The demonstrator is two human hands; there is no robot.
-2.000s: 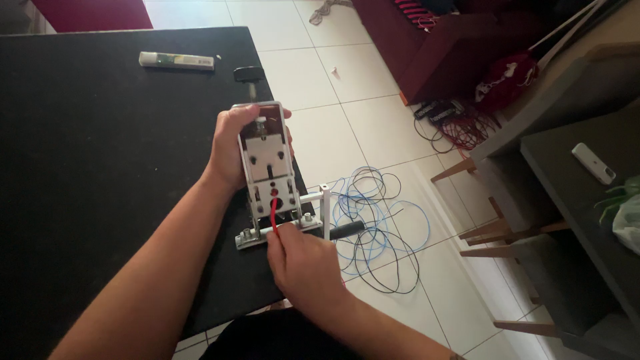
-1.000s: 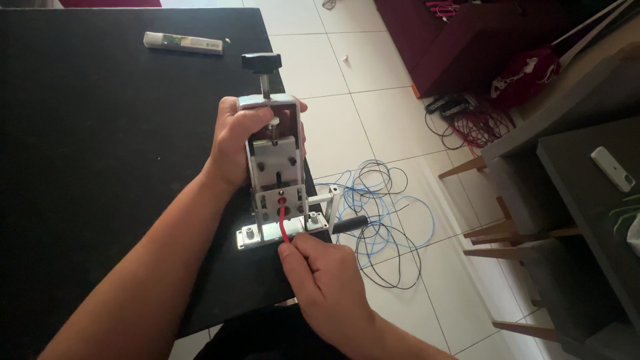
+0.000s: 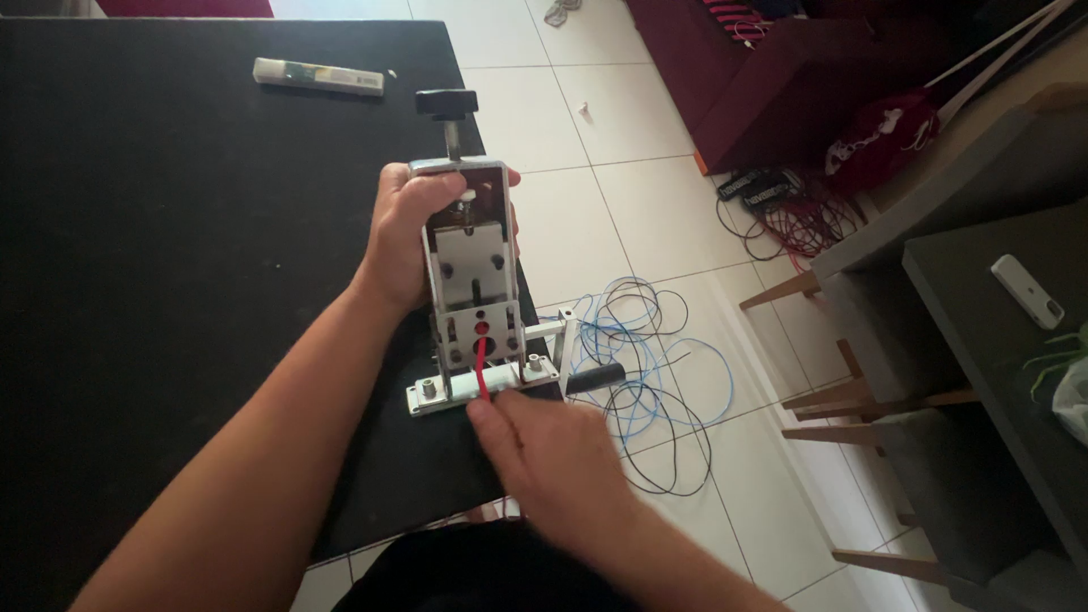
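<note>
A metal hand-cranked wire stripping machine [image 3: 470, 263] stands at the right edge of the black table [image 3: 212, 212], its black knob [image 3: 447, 102] at the top. My left hand [image 3: 404, 229] grips the upper frame, thumb across the front and fingertips showing on the far side. A red insulated wire [image 3: 481, 370] runs from a hole in the lower front plate down to my right hand [image 3: 544, 450], which pinches it between thumb and fingers just below the base. The crank's black handle [image 3: 597, 378] sticks out to the right, touched by neither hand.
A small pale box [image 3: 319, 77] lies on the table's far part. Loops of blue and black wire [image 3: 646, 365] lie on the tiled floor to the right. Beyond are a dark red sofa [image 3: 790, 85], a cable heap [image 3: 790, 212], grey chairs and a table with a white phone [image 3: 1027, 291].
The red wire stays in my right hand and my left hand keeps its hold on the machine's frame. Nothing has plainly been let go or taken up.
</note>
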